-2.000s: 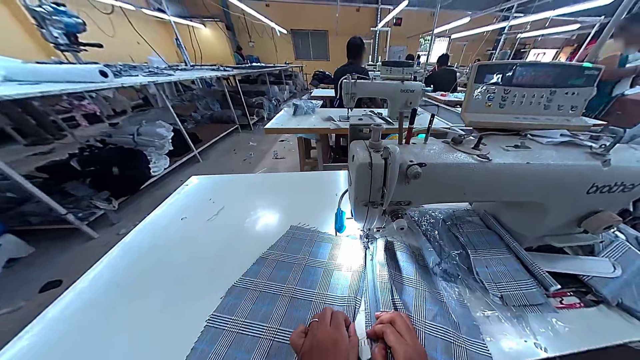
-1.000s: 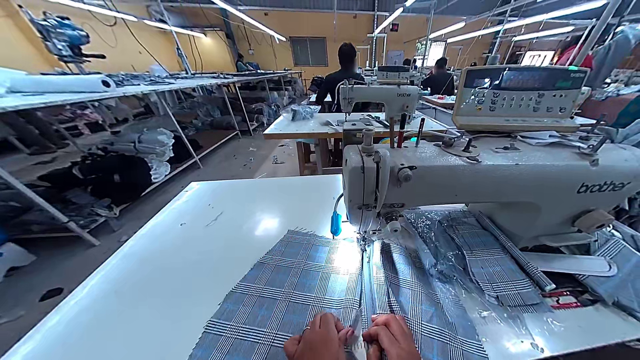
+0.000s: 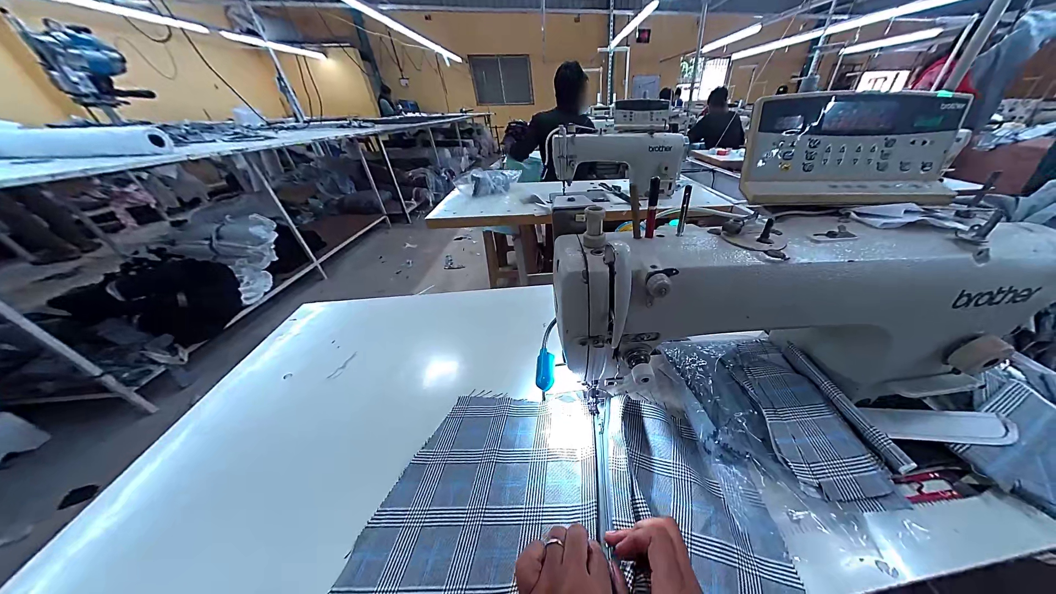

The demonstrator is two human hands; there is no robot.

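Grey plaid fabric [image 3: 487, 487] lies on the white table below the needle area of a Brother industrial sewing machine [image 3: 742, 289]. A narrow dark strip, perhaps a zipper, runs up the fabric to the presser foot [image 3: 594, 400]. My left hand [image 3: 565, 561], with a ring on one finger, rests on the fabric just left of this strip, fingers bent. On its right side, my right hand [image 3: 656, 553] pinches the folded fabric edge between thumb and fingers. A blue-cased lamp [image 3: 544, 370] hangs left of the needle, where light falls on the cloth.
Folded plaid pieces [image 3: 813, 429] and clear plastic lie under the machine arm. The control panel [image 3: 854, 148] stands on top. Ahead are another sewing machine [image 3: 619, 157] and a seated person [image 3: 561, 115]. A long rack table [image 3: 247, 140] with fabric piles runs along the left.
The person ahead leans further left than two seconds ago. My hands stay near the strip, with the fingers slightly shifted.
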